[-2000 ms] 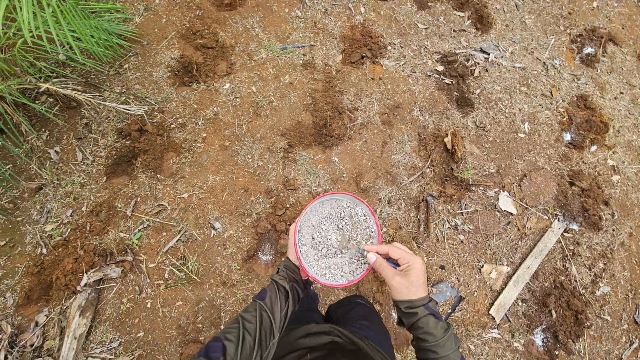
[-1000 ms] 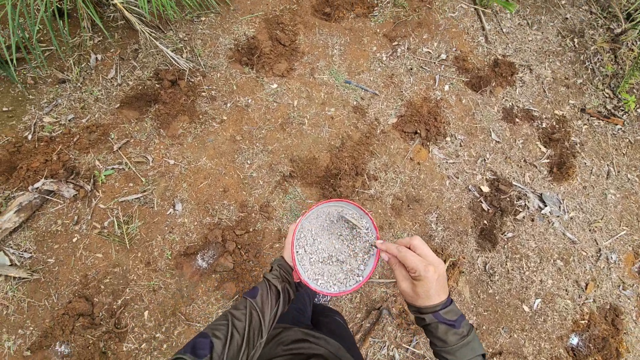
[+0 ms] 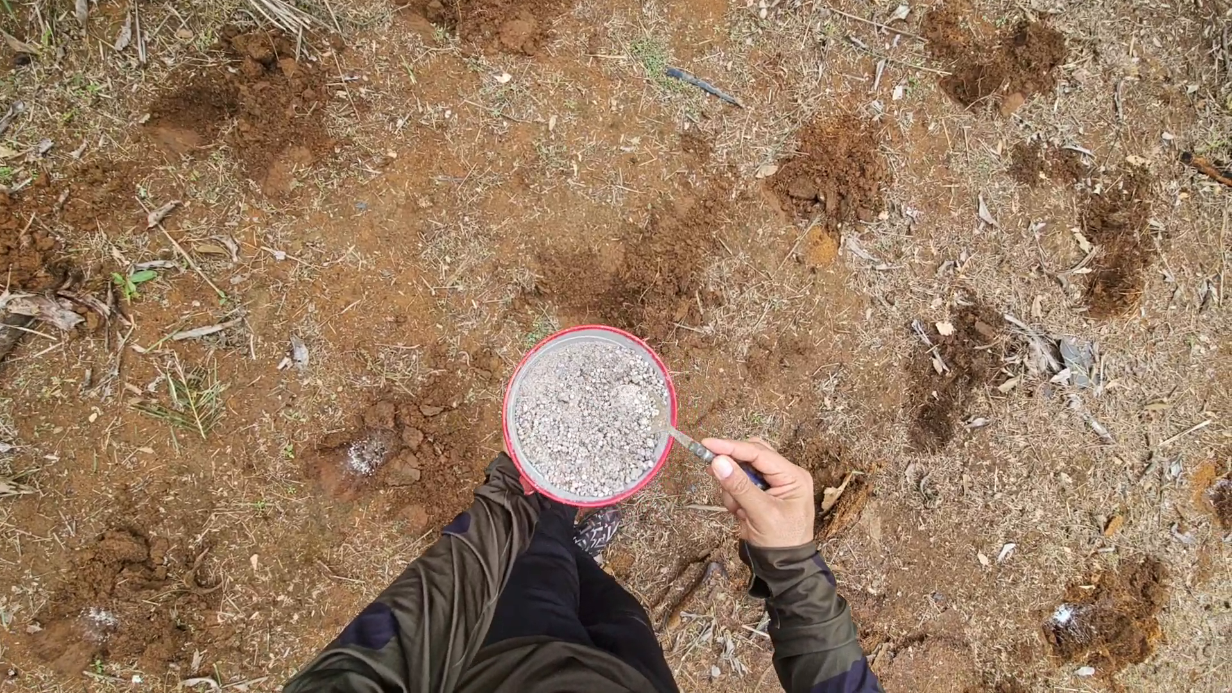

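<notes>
A round tub with a red rim [image 3: 510, 423] is full of grey-white granules [image 3: 592, 414]. My left hand is almost wholly hidden under the tub's lower left side, at the end of a dark sleeve; only a sliver of it shows. In my right hand [image 3: 760, 491], thumb and fingers close on the handle of a small metal spoon [image 3: 695, 447]. The spoon's far end reaches the tub's right rim; whether it bears granules cannot be told.
Several dug patches of loose reddish soil lie around, one just beyond the tub [image 3: 645, 274]. White material sits in a patch at left [image 3: 368, 452] and another at lower right [image 3: 1066, 616]. A dark stick [image 3: 705, 87] lies ahead. My shoe [image 3: 597, 531] shows below the tub.
The spoon was over the granules inside the tub a second ago; now my right hand holds it at the right rim. The view has shifted over the ground.
</notes>
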